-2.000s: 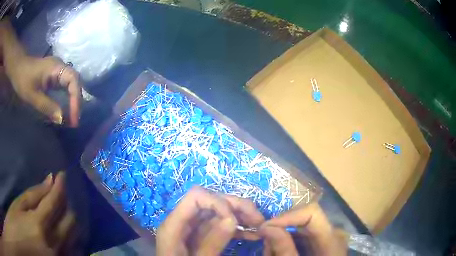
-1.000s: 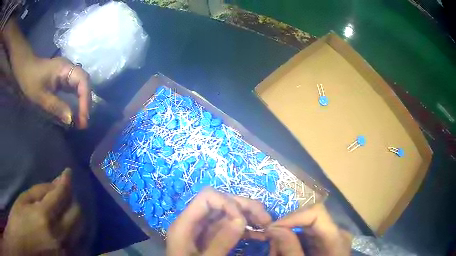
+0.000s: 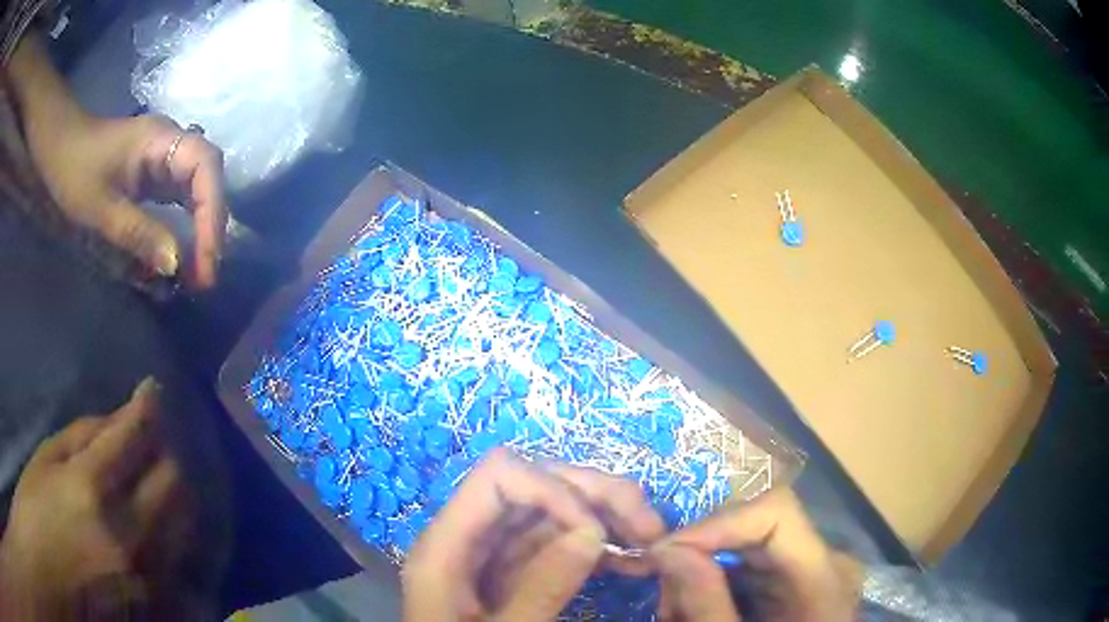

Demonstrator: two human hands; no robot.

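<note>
My left hand (image 3: 517, 541) and my right hand (image 3: 748, 565) are close together at the bottom edge, over the near end of the parts box (image 3: 274, 318). Between them they hold one blue varistor (image 3: 727, 559). Its blue disc shows at my right fingers, and its silver legs reach to my left fingertips. The box is full of blue varistors (image 3: 420, 352) with long silver legs. The cardboard tray (image 3: 894, 304) at the right holds three loose varistors, spaced apart. The lower parts of both my hands are cut off by the picture's edge.
Another person's two hands (image 3: 128, 201) are at the left edge, one with a ring, beside the parts box. A bundled clear plastic bag (image 3: 249, 91) lies at the upper left. A worn brown edge rail (image 3: 663, 55) and a glossy green surface (image 3: 949, 85) lie beyond.
The view has shifted slightly. My hands keep the same hold on the varistor between them. The three varistors in the tray have not visibly moved within it.
</note>
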